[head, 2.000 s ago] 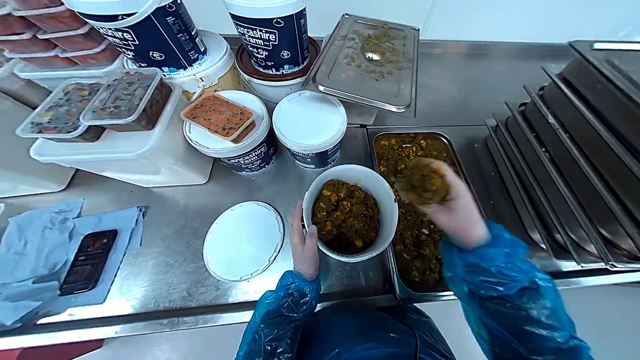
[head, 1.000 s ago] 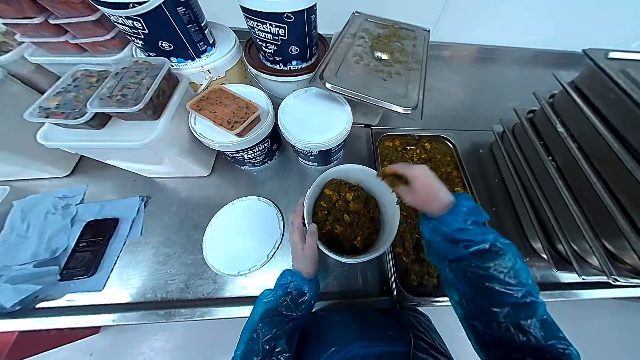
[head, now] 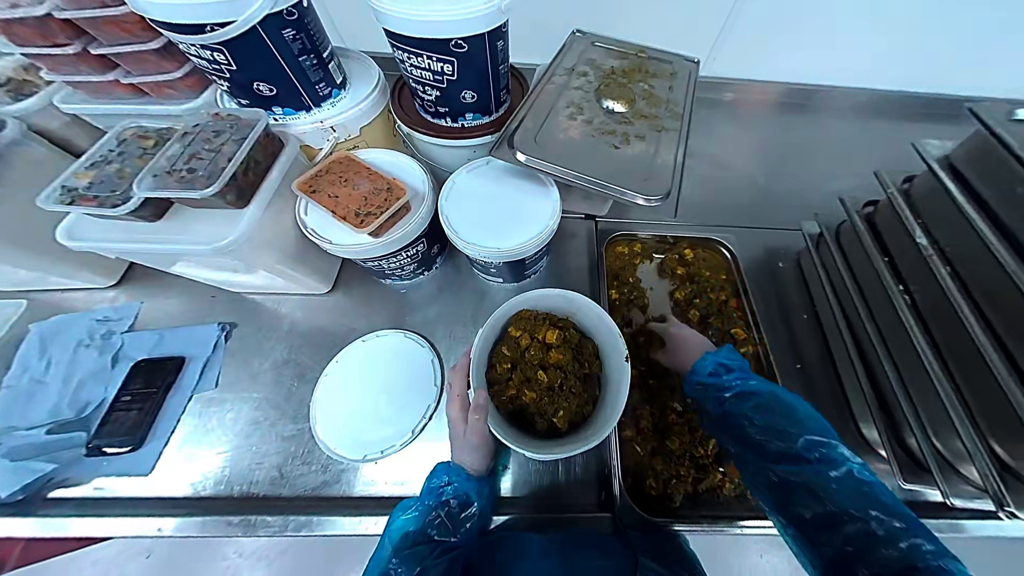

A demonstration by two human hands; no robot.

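Note:
A round white plastic tub (head: 612,384) stands on the steel counter, part filled with a dark, chunky food mixture (head: 546,372). My left hand (head: 470,416) holds the tub by its left side, thumb near the rim. To the right, a deep steel tray (head: 744,280) holds more of the same mixture, with a bare streak of its bottom showing near the top. My right hand (head: 678,344) reaches into this tray; its fingertips are down in the mixture and partly hidden, so their grip cannot be told. A round white lid (head: 376,395) lies left of the tub.
Lidded yogurt buckets (head: 500,208) stand behind the tub, one bearing a small container of orange food (head: 352,190). A steel tray lid (head: 608,120) lies at the back. Stacked steel pans (head: 912,320) are at right. A phone (head: 136,406) rests on blue paper (head: 188,352) at left.
My right hand, earlier holding a clump of the mixture above the tray and then at the tub's rim, is now down in the tray. My left hand has stayed at the tub.

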